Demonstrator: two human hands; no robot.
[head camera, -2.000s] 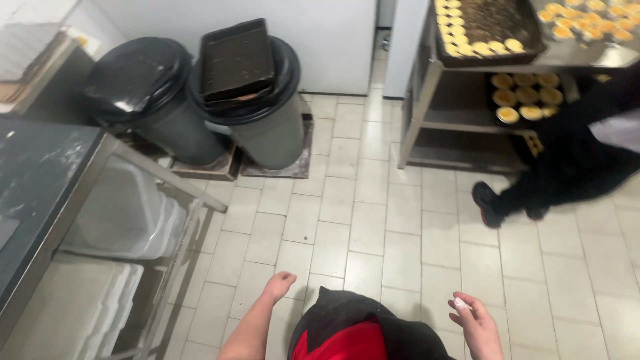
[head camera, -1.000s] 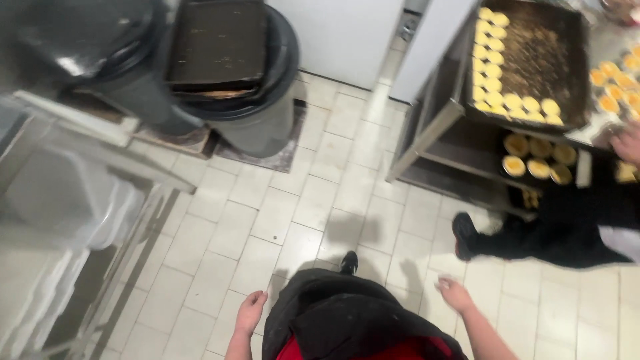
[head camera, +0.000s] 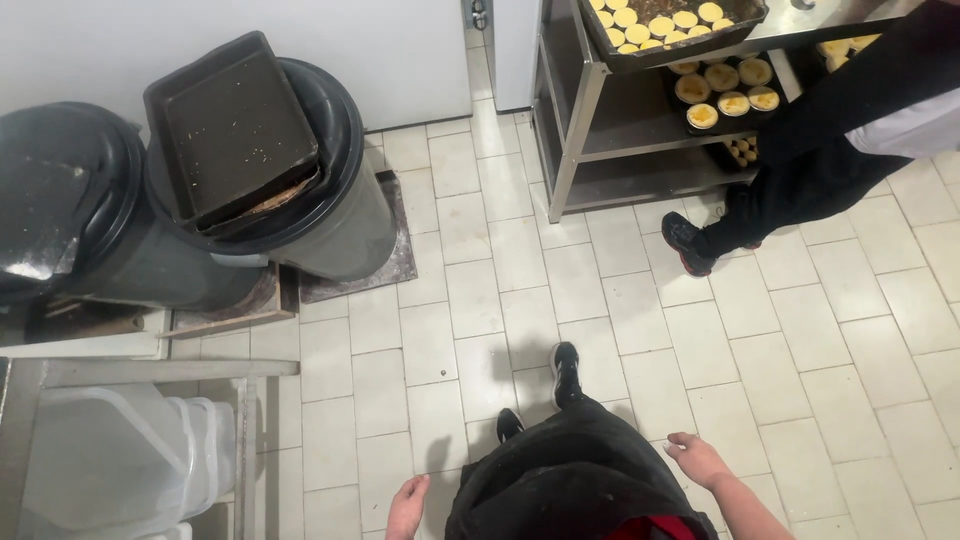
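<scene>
Low in the view, my left hand (head camera: 409, 501) hangs left of my dark apron (head camera: 570, 480), its fingers loosely curled over the floor with nothing visible in them. On the apron's other side is my right hand (head camera: 691, 456), with a small white thing (head camera: 670, 445) at the fingertips; whether it is held or worn cannot be told. Neither hand touches any object around it. A dark baking tray (head camera: 236, 127) rests on the lid of a grey bin (head camera: 341, 232) at the upper left. Another tray (head camera: 675, 41), with yellow-filled tarts, stands on the steel table at the upper right.
A second lidded bin (head camera: 64, 195) stands at the left, above a metal rack (head camera: 247, 450) with translucent plastic tubs (head camera: 112, 457). A co-worker in dark trousers (head camera: 806, 187) stands beside the steel shelving (head camera: 574, 142), which holds more tarts (head camera: 694, 88). Tiled floor (head camera: 480, 292) lies between.
The view has shifted, and both my shoes now show below the apron. My hands remain low at either side of my body. The co-worker is still by the shelving.
</scene>
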